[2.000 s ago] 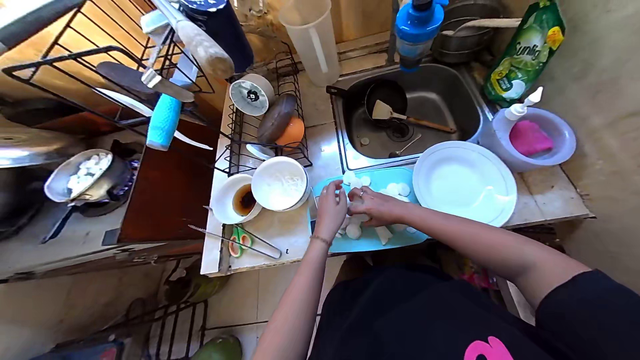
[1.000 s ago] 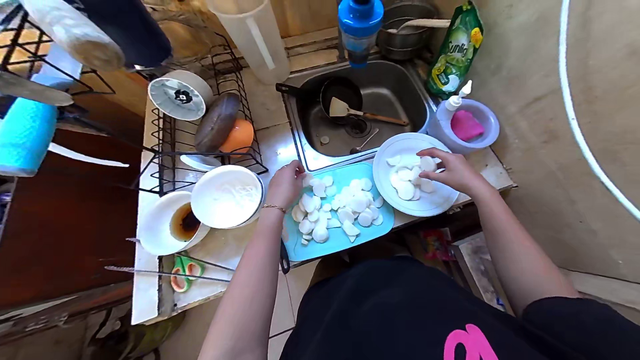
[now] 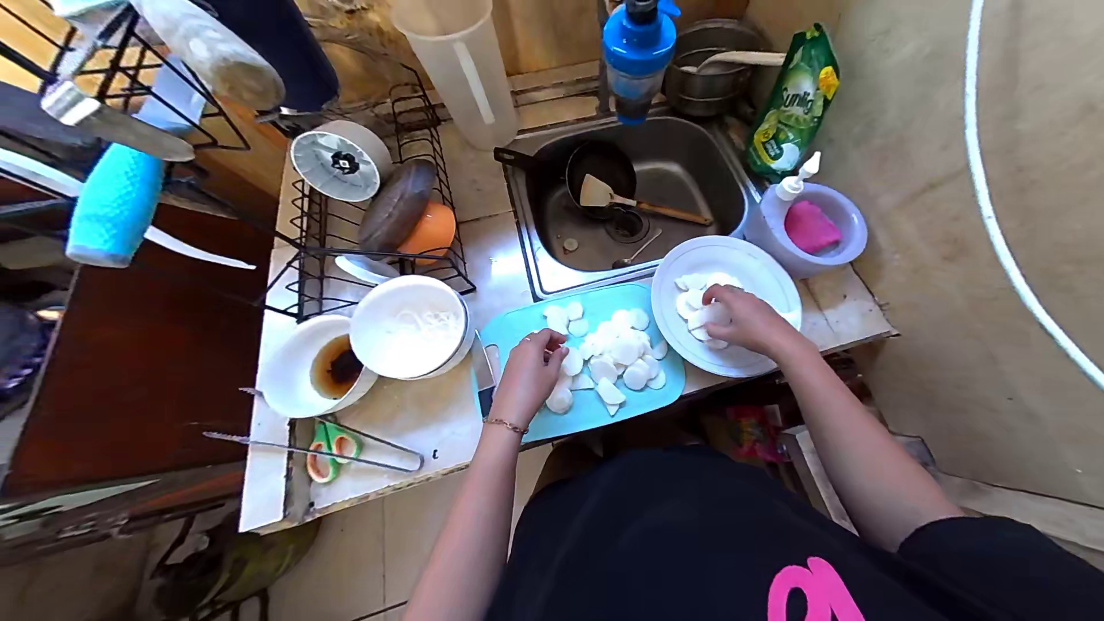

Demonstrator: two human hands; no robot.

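Note:
A light-blue cutting board (image 3: 509, 328) bears a loose heap of thin white vegetable slices (image 3: 625, 348). My left hand (image 3: 535, 366) rests over the board's left part, fingertips at the slices; whether it grips one is unclear. Beneath it, a knife (image 3: 486, 375) lies partly hidden along the board's left edge. A white plate (image 3: 772, 289) stands against the board's right end with more slices (image 3: 693, 302) on it. My right hand (image 3: 729, 319) is over this plate, its fingertips among the slices; whether any is held cannot be made out.
Behind the board is a steel sink (image 3: 681, 155) with a frying pan (image 3: 591, 164) and a wooden-handled spatula (image 3: 660, 209). To the left stand white bowls (image 3: 410, 328), tongs (image 3: 319, 453), scissors (image 3: 323, 457) and a wire dish rack (image 3: 302, 250). A lilac tub (image 3: 849, 224) is at the right.
Two seconds ago both hands were together over the board. My right hand has moved right to the plate, which was bare then and now bears slices. My left hand has shifted forward-left, then back over the slices.

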